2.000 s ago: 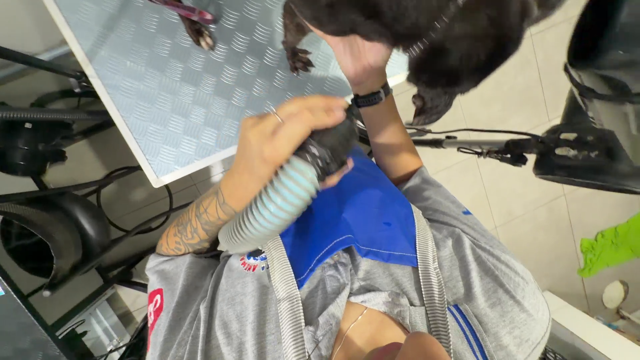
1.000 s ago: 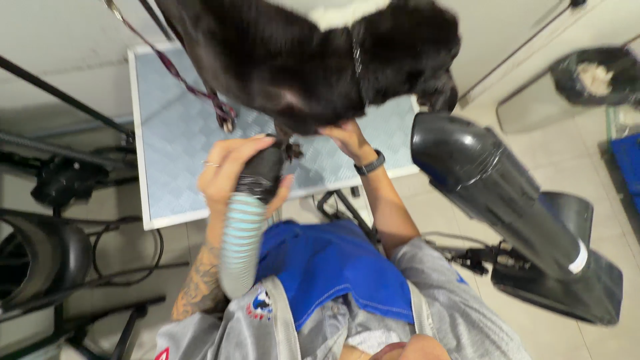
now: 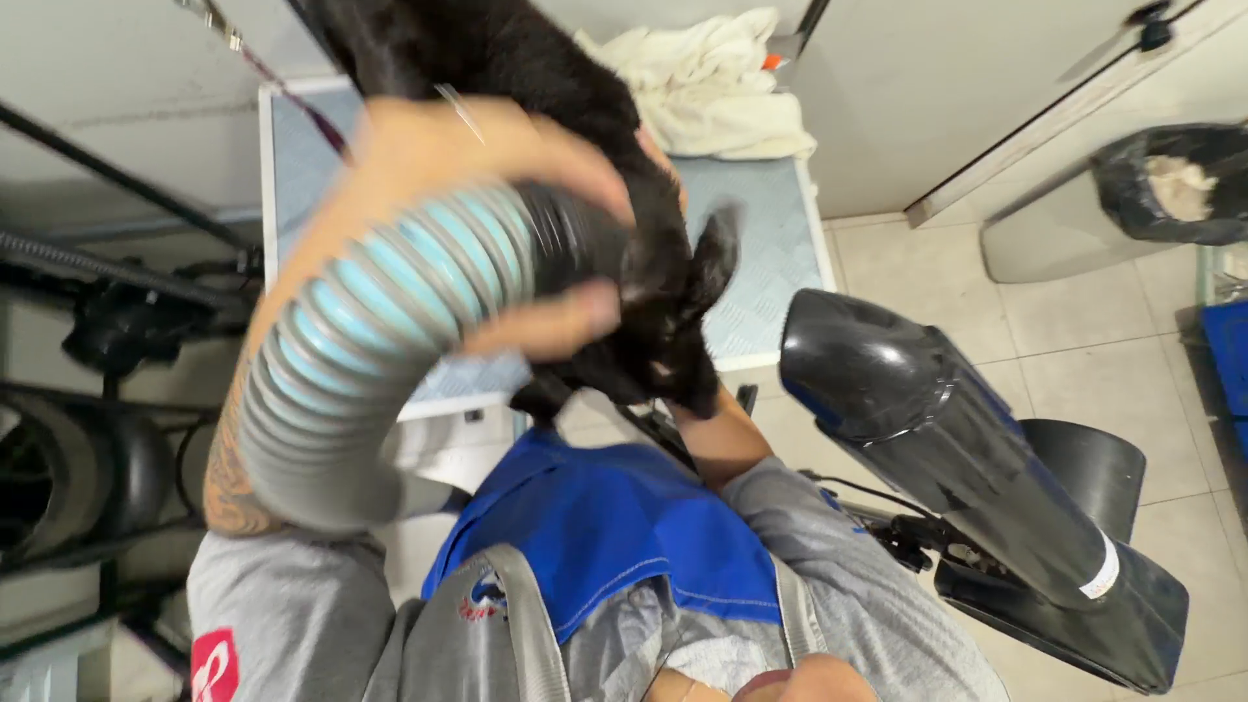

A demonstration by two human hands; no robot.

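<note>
A black-coated dog is on the grooming table, its head lowered over the near edge. My left hand, blurred by motion, grips the black end of a ribbed grey and light-blue dryer hose. That end is close against the dog's head and neck. The hose curves down over my tattooed forearm. My right forearm passes under the dog's head, and fingers of my right hand show at the far side of its neck. The rest of that hand is hidden behind the dog.
A cream towel lies at the table's back edge. A leash hangs at the upper left. To the right stands a large black dryer nozzle, with a lined bin beyond it. Black stand bars are at the left.
My left hand has moved with the hose end from beside the dog's paw to its head and neck. The dog's head has come down toward my apron. The view has shifted.
</note>
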